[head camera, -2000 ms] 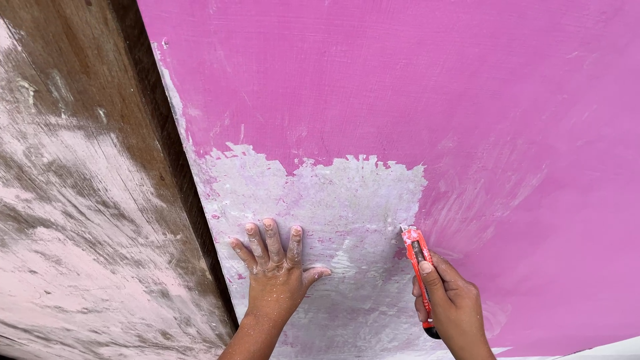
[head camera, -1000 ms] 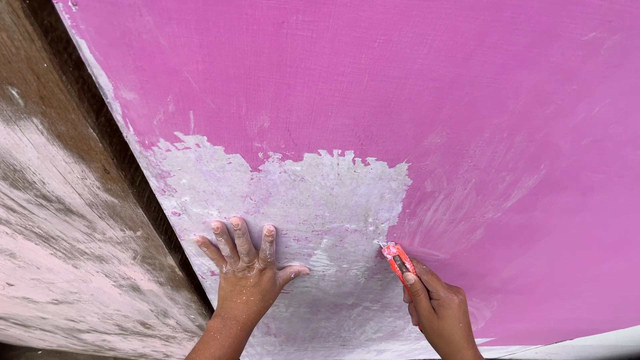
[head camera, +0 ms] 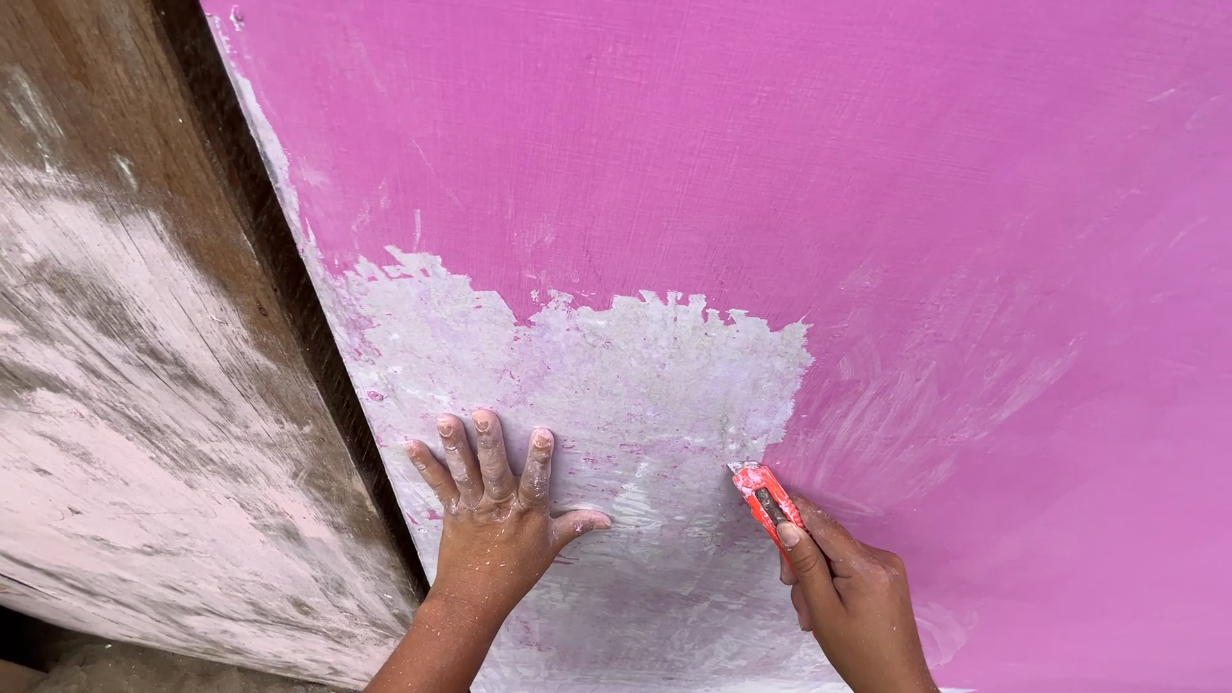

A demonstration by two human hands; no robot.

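My left hand [head camera: 500,510] lies flat with fingers spread on the bare grey-white patch [head camera: 674,375] of a painted wall panel. White dust coats its fingers. In my right hand [head camera: 847,587] is a red-orange utility knife [head camera: 765,500], its thumb resting near the dark slider. The knife's short blade touches the right border of the patch, where the pink paint [head camera: 731,154] begins. Ragged pink edges run along the top of the patch. The lower end of the knife is hidden by my fingers.
At the left stands a brown wooden board [head camera: 125,87] with pale pink, streaky paint, and a dark gap [head camera: 318,346] runs between it and the panel. Whitish scuffs [head camera: 924,423] mark the pink paint on the right. Rough ground [head camera: 125,669] shows at the bottom left.
The knife was higher along the patch's right border two seconds ago and is lower on it now. My left hand stays flat on the patch.
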